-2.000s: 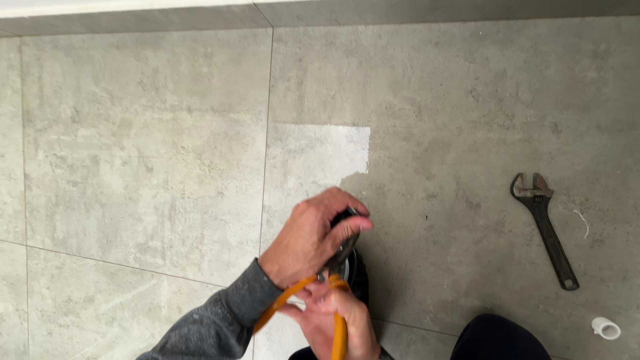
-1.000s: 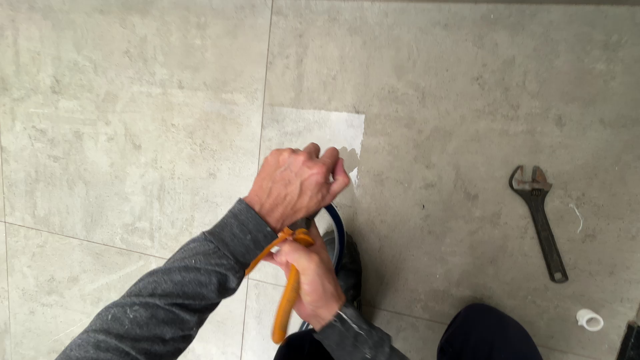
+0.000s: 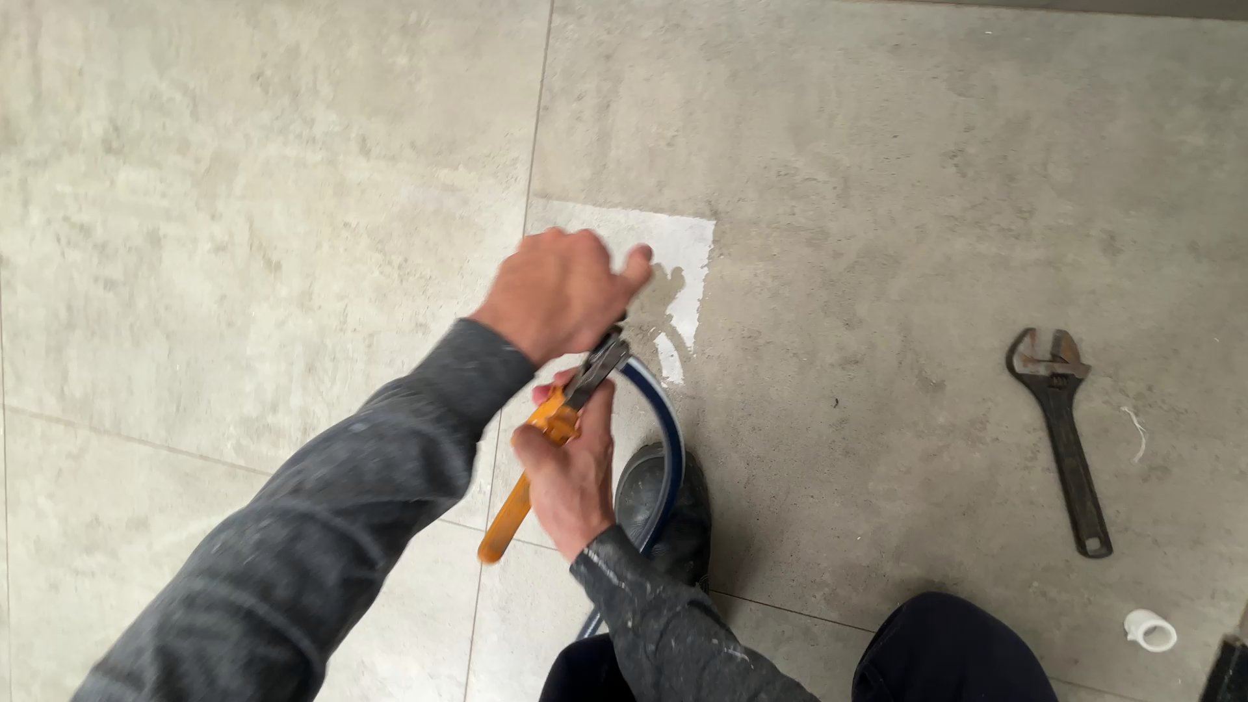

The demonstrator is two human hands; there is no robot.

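Note:
My right hand (image 3: 573,478) grips the orange handles of metal-jawed pliers (image 3: 597,370), which point up and to the right. A dark blue hose with a pale stripe (image 3: 673,429) curves from beside the jaws down over a dark shoe. Just above the jaws, my left hand (image 3: 565,292) is curled, with its thumb toward the upper right. A small dark part shows below its fingers, but what lies inside the hand is hidden. The hands are slightly blurred. Whether the jaws touch the hose cannot be told.
An adjustable wrench (image 3: 1063,439) lies on the grey tiled floor at the right. Near it are a thin white strand (image 3: 1136,434) and a white plastic ring (image 3: 1150,631). A ragged white patch (image 3: 687,244) marks the floor beyond the hands. The shoe (image 3: 663,507) stands below the pliers.
The pliers' jaws and more of the hose now show between the hands; a second ago they were mostly covered. The pliers have turned in my right hand's grip area. The wrench lies as before.

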